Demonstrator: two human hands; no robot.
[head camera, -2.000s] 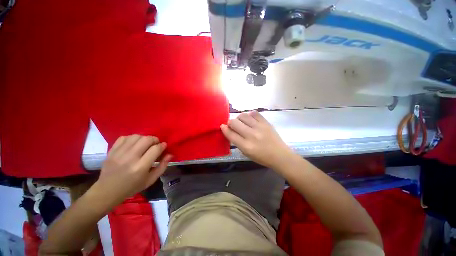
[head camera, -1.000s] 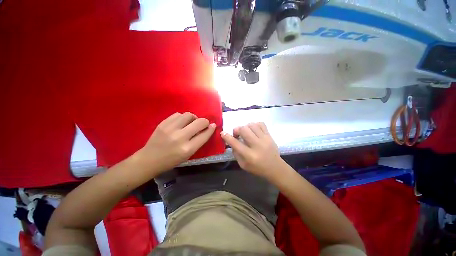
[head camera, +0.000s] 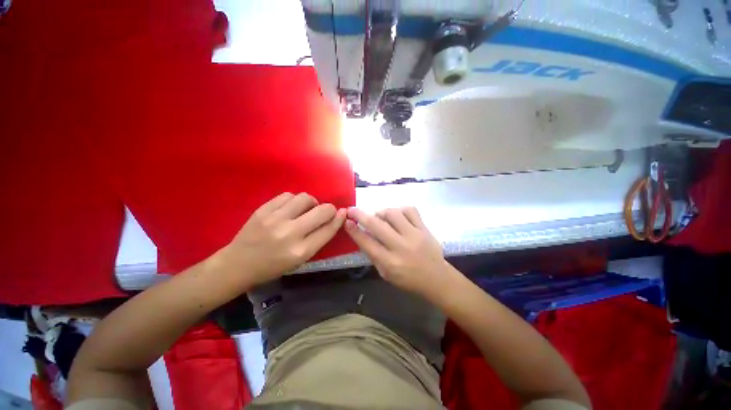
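A large red garment panel (head camera: 200, 144) lies flat left of the needle area, its right edge beside the bright machine lamp glow (head camera: 362, 144). My left hand (head camera: 284, 232) rests on the panel near its lower right corner, fingertips pinching the cloth edge. My right hand (head camera: 397, 244) meets it there, thumb and finger pinching the same edge. The fingertips of both hands nearly touch. The white sewing machine (head camera: 521, 80) with "JACK" lettering stands above. The needle and presser foot are lost in the glare.
Orange-handled scissors (head camera: 648, 208) hang at the table's right. The table's front edge (head camera: 521, 234) runs above my lap. A folded red stack (head camera: 204, 370) lies below at left. A red heap (head camera: 609, 344) lies below at right by blue plastic (head camera: 577, 293).
My left hand has moved right along the panel to its corner, beside my right hand. The view has shifted slightly, and my right hand now pinches the edge with its fingertips closer to the left ones.
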